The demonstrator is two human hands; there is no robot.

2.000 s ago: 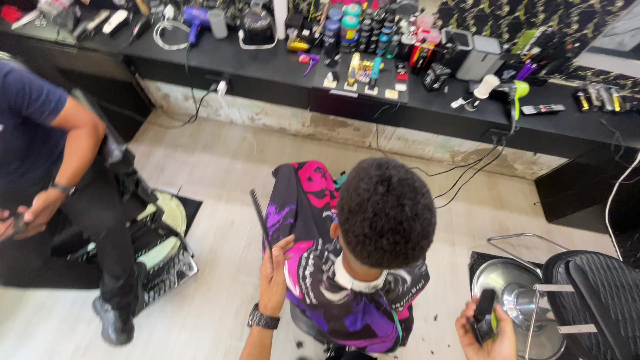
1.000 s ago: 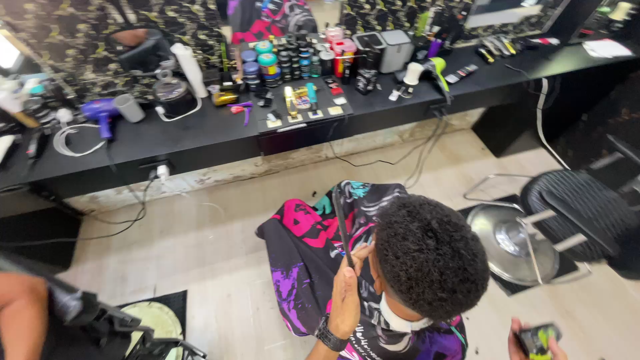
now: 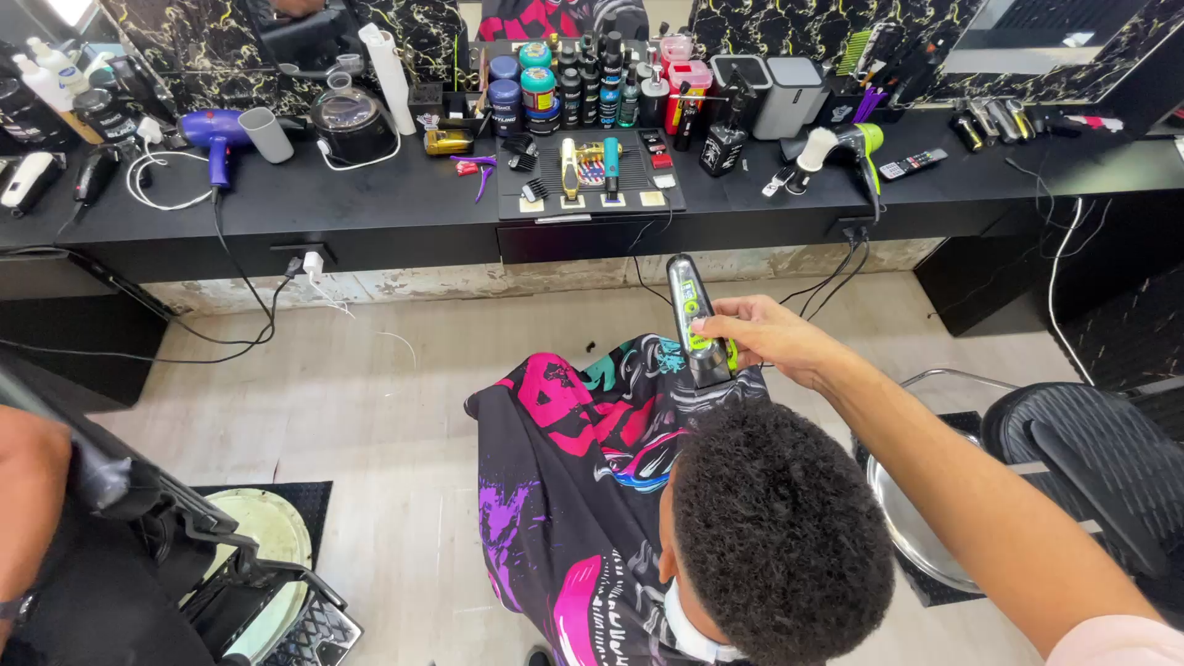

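My right hand (image 3: pixel 763 338) is closed around a cordless hair clipper (image 3: pixel 694 319) with a dark, shiny body and lime-green parts. The clipper is upright, its lower end just in front of the hair (image 3: pixel 782 527) of a seated person. That person wears a black barber cape (image 3: pixel 555 481) with pink, purple and teal print, and a white neck strip (image 3: pixel 689 629) circles the neck. My left hand is out of the frame, and the comb it held earlier is not visible.
A black counter (image 3: pixel 370 208) carries a purple hair dryer (image 3: pixel 217 139), bottles, a tool mat with clippers (image 3: pixel 569 171), a shaving brush (image 3: pixel 814 153) and a green-black dryer (image 3: pixel 865 148). Cords hang below. Another person's arm (image 3: pixel 28 499) is at left; a black chair (image 3: pixel 1082 462) stands right.
My right hand has moved with the clipper from the lower right to in front of the seated person's head. My left hand with the comb has left the view.
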